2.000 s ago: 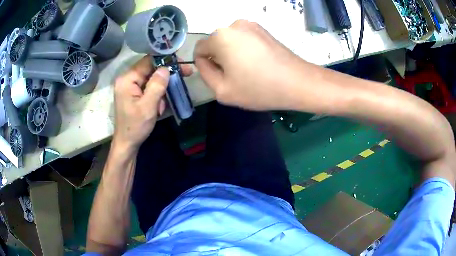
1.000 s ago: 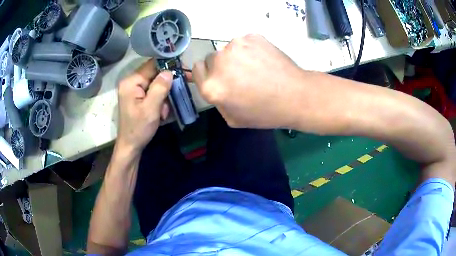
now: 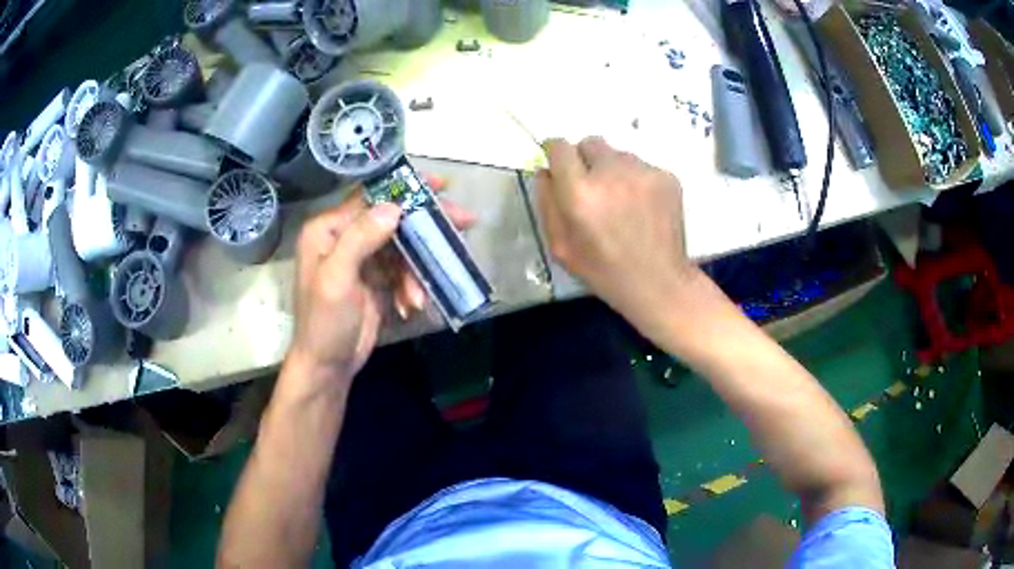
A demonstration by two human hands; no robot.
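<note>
My left hand (image 3: 347,265) holds a grey fan unit by its straight handle. The round drum head (image 3: 356,128) points up, its spoked mount facing me. The handle is open, showing a green circuit board (image 3: 400,191) near the head, beside my thumb, and a silvery battery cell (image 3: 445,261) below it. My right hand (image 3: 615,211) is over the bench to the right, apart from the unit. Its fingers are curled around a thin tool (image 3: 527,126), whose slim, pale-looking end points up-left from the fingertips. The rest is hidden in the hand.
Grey housings (image 3: 258,115) are heaped at left, white ones (image 3: 98,220) beyond. At right lie a grey cover (image 3: 733,120), an electric screwdriver (image 3: 765,83) with black cord and a box of circuit boards (image 3: 967,165). Small dark parts (image 3: 675,53) lie on the bench; blue parts (image 3: 789,296) below.
My right hand has moved away from the circuit board to the right, over the bench. The thin dark shaft no longer meets the board. The view has shifted, showing more of the bench.
</note>
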